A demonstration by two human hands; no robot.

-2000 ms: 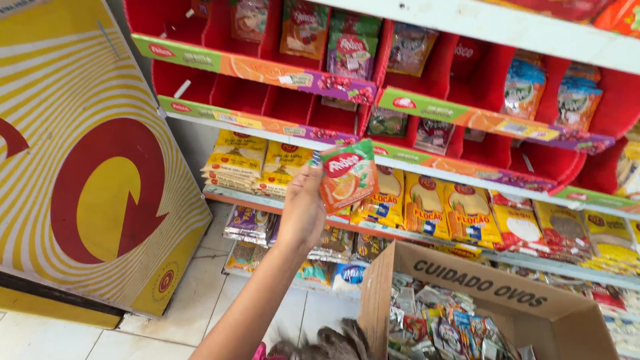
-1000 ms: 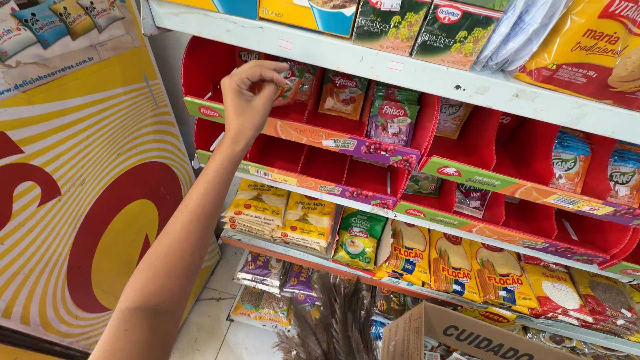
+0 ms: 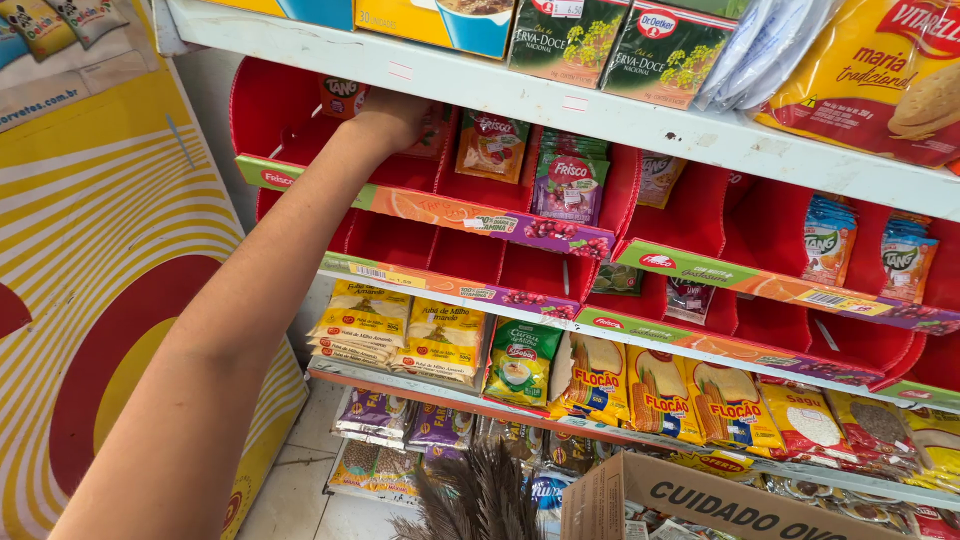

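Note:
My left hand [image 3: 394, 120] reaches into the upper red cardboard display tray [image 3: 300, 150], under the white shelf edge. Its fingers are hidden, so its hold cannot be told. A reddish drink-mix sachet [image 3: 429, 139] shows just right of the hand, and an orange Tang sachet [image 3: 341, 97] stands to its left. In the compartments to the right are an orange Frisco sachet [image 3: 491, 146] and a stack of purple and green Frisco sachets [image 3: 570, 184]. My right hand is out of view. Dark feathers of a duster [image 3: 476, 495] rise at the bottom centre.
Above, the white metal shelf [image 3: 465, 67] carries tea boxes and biscuits. Lower shelves hold cornmeal packs [image 3: 442, 337] and Flocão bags [image 3: 664, 390]. An open cardboard box [image 3: 705, 487] with sachets stands at lower right. A yellow and red printed panel [image 3: 135, 315] flanks the left.
Two seconds ago my left hand held an orange and green Frisco sachet; one second ago it was raised before the tray. Now it is inside the tray. The view has shifted closer to the shelves.

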